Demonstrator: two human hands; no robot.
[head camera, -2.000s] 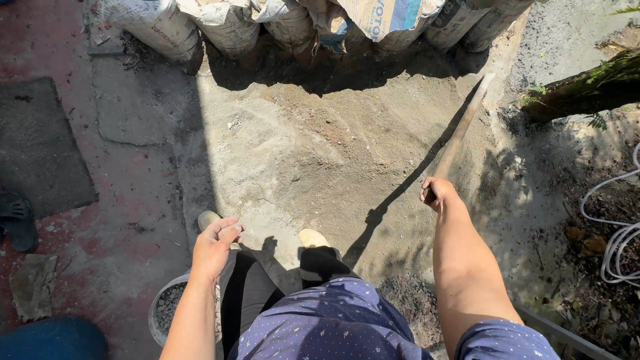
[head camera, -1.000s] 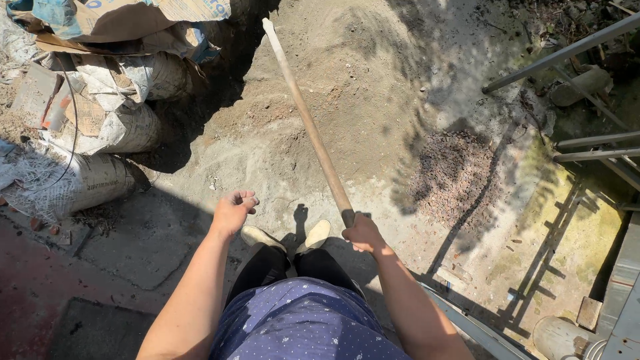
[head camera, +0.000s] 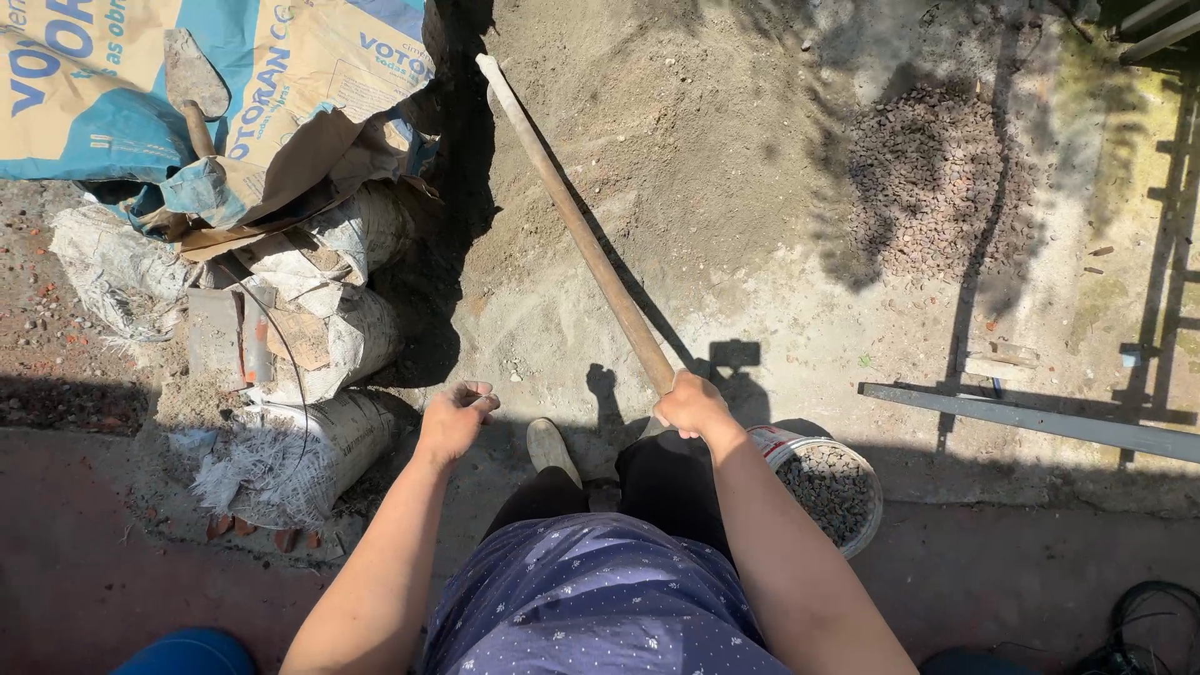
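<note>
My right hand grips the near end of a long wooden handle, which slants up and to the left over a heap of sand. The handle's far end looks pale; whether a tool head is fixed there cannot be told. My left hand is raised near the sacks, its fingers curled loosely, with nothing visible in it. A bucket of gravel stands just right of my right forearm.
Filled woven sacks stand at the left. Paper cement bags with a trowel lie above them. A gravel pile lies upper right, a metal bar at the right, a blue object bottom left.
The view has swung round strongly since the earlier frames, and the sacks now stand at the left. My right hand keeps its grip on the handle throughout.
</note>
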